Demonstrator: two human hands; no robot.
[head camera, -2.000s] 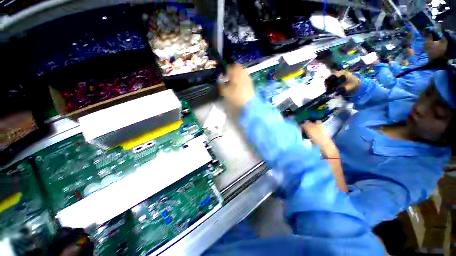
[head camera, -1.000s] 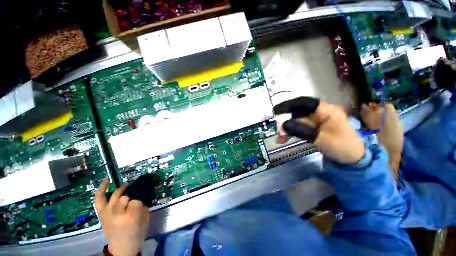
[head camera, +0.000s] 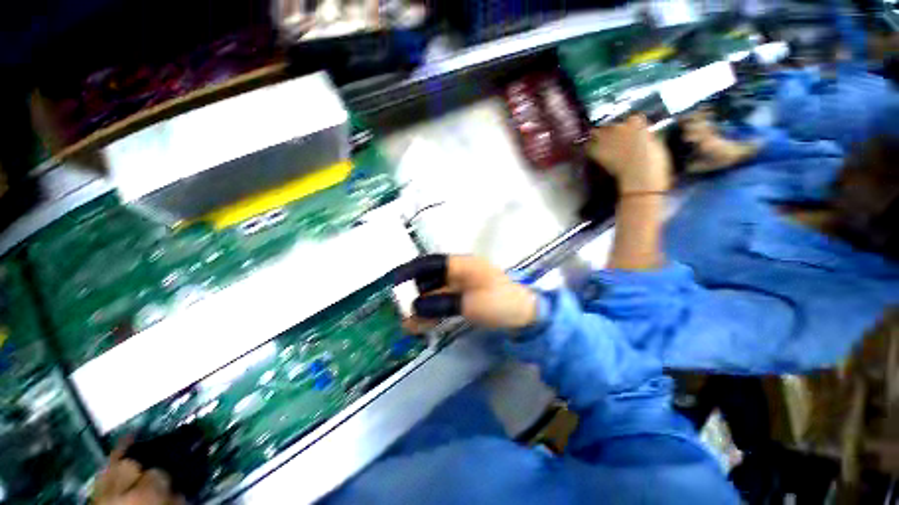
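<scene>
A large green circuit board (head camera: 340, 340) lies on the line in front of me, with a long white bar (head camera: 246, 311) across its middle. A tall finned heatsink (head camera: 232, 138) with a yellow strip (head camera: 281, 194) stands on its upper area. My right hand (head camera: 473, 293), with black finger cots, is at the board's right edge. It pinches a small white piece (head camera: 406, 294) between covered fingertips. My left hand (head camera: 148, 471) is at the board's lower left corner, blurred and cut off by the bottom edge; whether it holds anything cannot be told.
A brown box of dark red components (head camera: 148, 79) and a bin of pale components (head camera: 350, 18) are behind the board. A maroon item (head camera: 542, 118) and a white sheet (head camera: 463, 187) lie between boards. A blue-smocked person (head camera: 759, 266) works close on the right. A metal rail (head camera: 394, 419) runs in front.
My right hand was at the pale components' bin, then came down beside the board, and is now at its right edge. The view has swung right since one second ago. My left hand stays near the lower left corner.
</scene>
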